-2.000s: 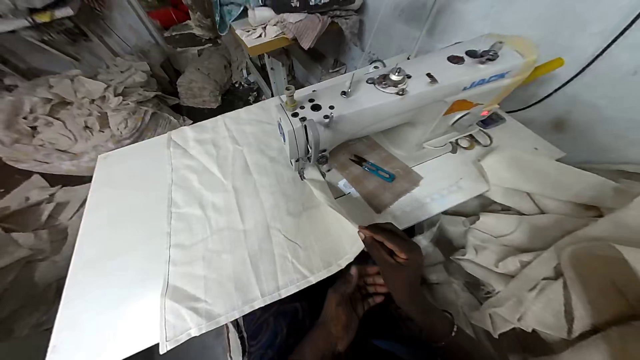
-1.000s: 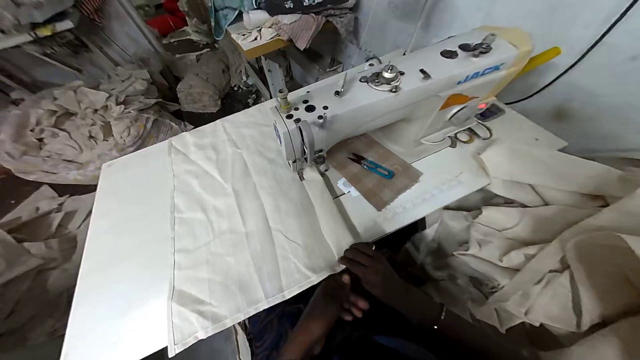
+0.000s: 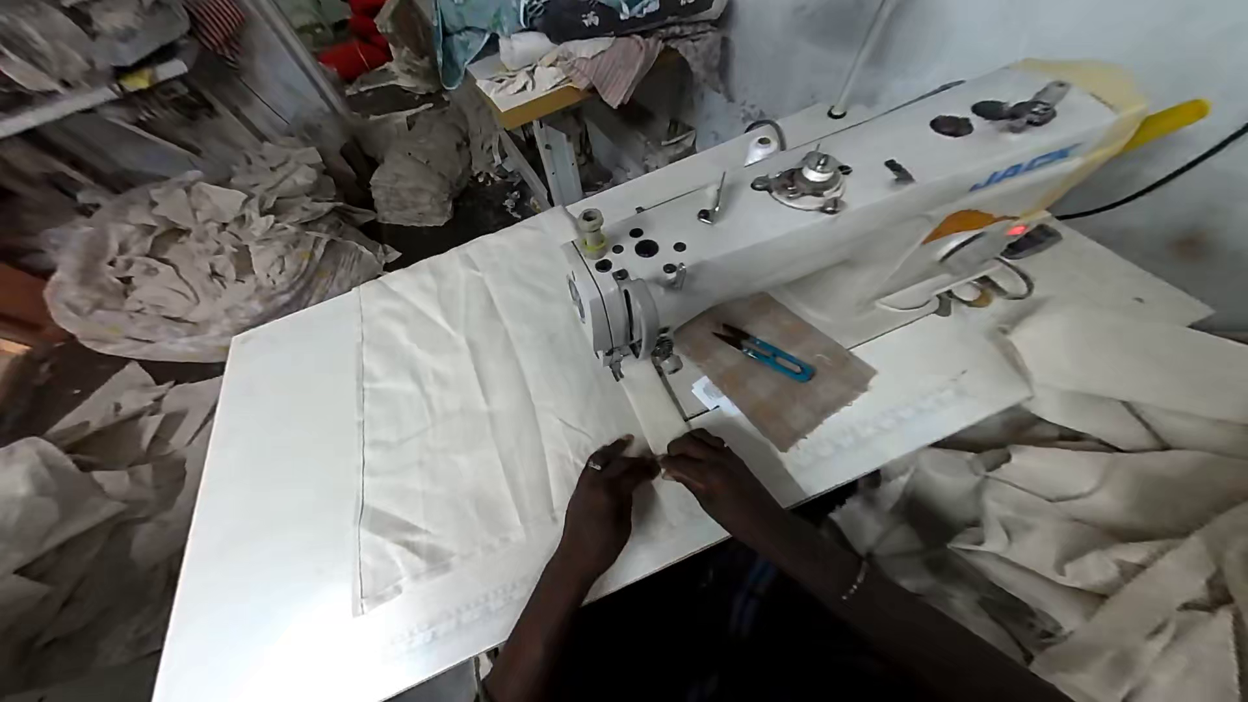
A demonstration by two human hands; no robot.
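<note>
Cream fabric (image 3: 458,409) with a hemmed edge lies across the table, its right edge running under the needle area of a white Jack sewing machine (image 3: 741,234). Below the presser foot (image 3: 616,367), my left hand (image 3: 606,497) pinches the fabric's folded edge. Just beside it, my right hand (image 3: 710,473) grips the same edge, the fingertips of both nearly touching. Blue-handled thread snips (image 3: 770,355) rest on a brown cloth patch (image 3: 780,400) to the right of the needle area.
The white tabletop (image 3: 283,468) extends left. Cream cloth (image 3: 1102,507) is heaped at the right. A large bundle of scraps (image 3: 205,253) and more cloth (image 3: 88,526) lie on the left. Behind stands a small table (image 3: 536,102) with garments on it.
Both hands have moved up toward the machine; the left hand has come onto the fabric and taken hold beside the right. The fabric's near edge has shifted away from the table's front edge.
</note>
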